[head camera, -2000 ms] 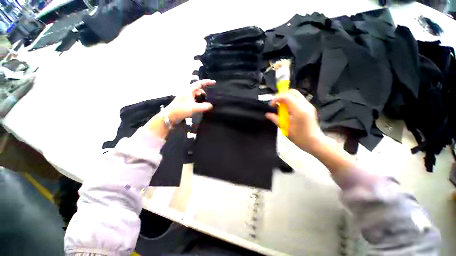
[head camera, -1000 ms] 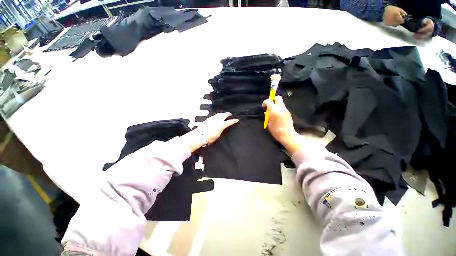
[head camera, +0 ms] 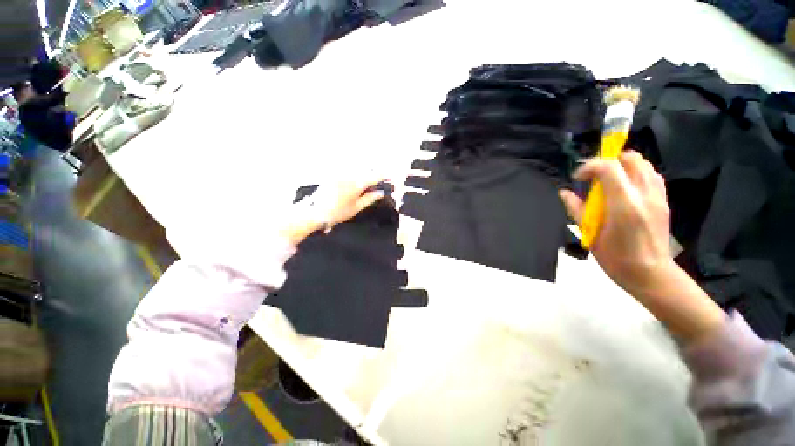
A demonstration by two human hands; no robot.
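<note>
My right hand grips the yellow handle of a glue brush, bristles up, just right of the stack of coated panels. That stack has glossy raised bands at its far end, a flat matte panel nearest me and small tabs along its left side. My left hand lies on the far edge of the left stack of black tabbed panels, near the table edge. Its fingertips touch the top corner; whether they pinch a panel cannot be told.
A large heap of loose black cut pieces lies at the right. More dark pieces lie at the far side of the white table. The near board has dark glue stains. A grey shape stands beyond the left table edge.
My left hand has moved from the centre stack to the left stack. My right hand with the brush has moved off the centre stack to its right. The view has shifted left.
</note>
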